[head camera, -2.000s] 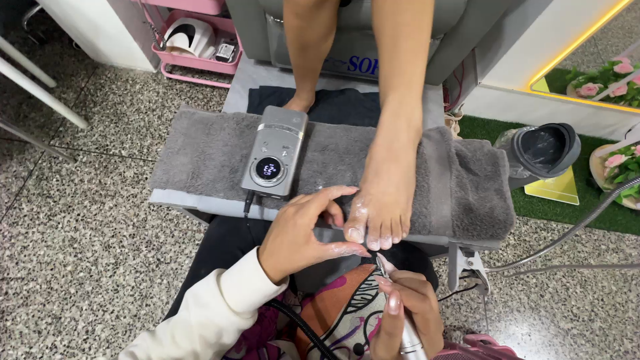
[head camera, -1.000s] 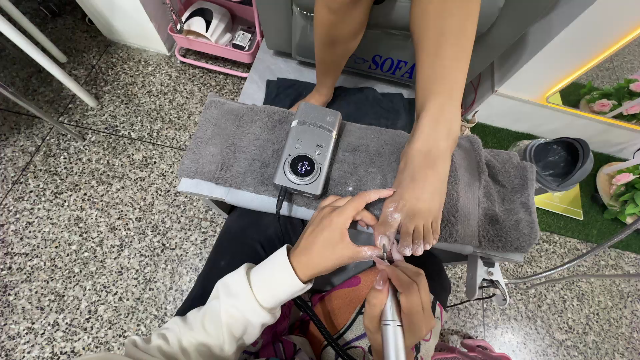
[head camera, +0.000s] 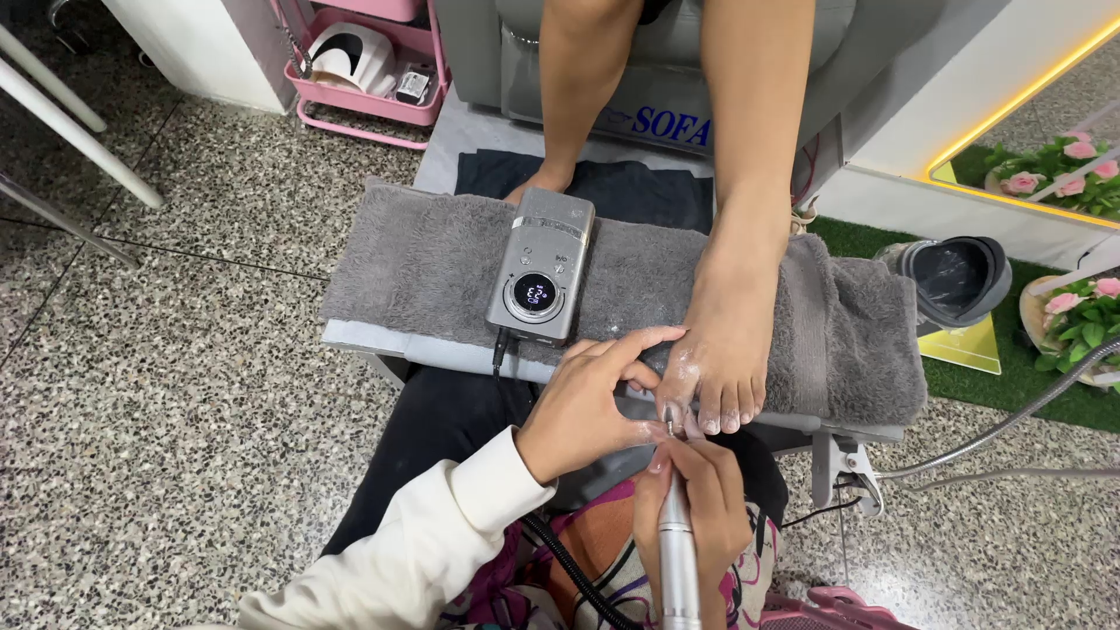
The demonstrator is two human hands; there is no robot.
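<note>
My right hand (head camera: 700,507) grips a silver electric nail drill handpiece (head camera: 678,569), its bit against the big toenail of a person's foot (head camera: 731,324). White dust lies on the toes. My left hand (head camera: 595,402) holds that big toe between thumb and fingers. The foot rests on a grey towel (head camera: 429,262) over a padded rest. Left of the foot, the grey drill control unit (head camera: 542,262) lies on the towel with its round display lit and a black cable plugged in.
The person's other foot (head camera: 547,181) stands behind the unit near a dark cloth (head camera: 665,194). A metal clamp (head camera: 849,472) with a flexible arm (head camera: 1006,429) grips the rest's right end. A pink trolley (head camera: 376,96) stands back left; a dark-rimmed bin (head camera: 954,276) is at right.
My right hand has brought the handpiece up from below the toes to the big toenail. My left hand stays at the big toe. The view has shifted a little.
</note>
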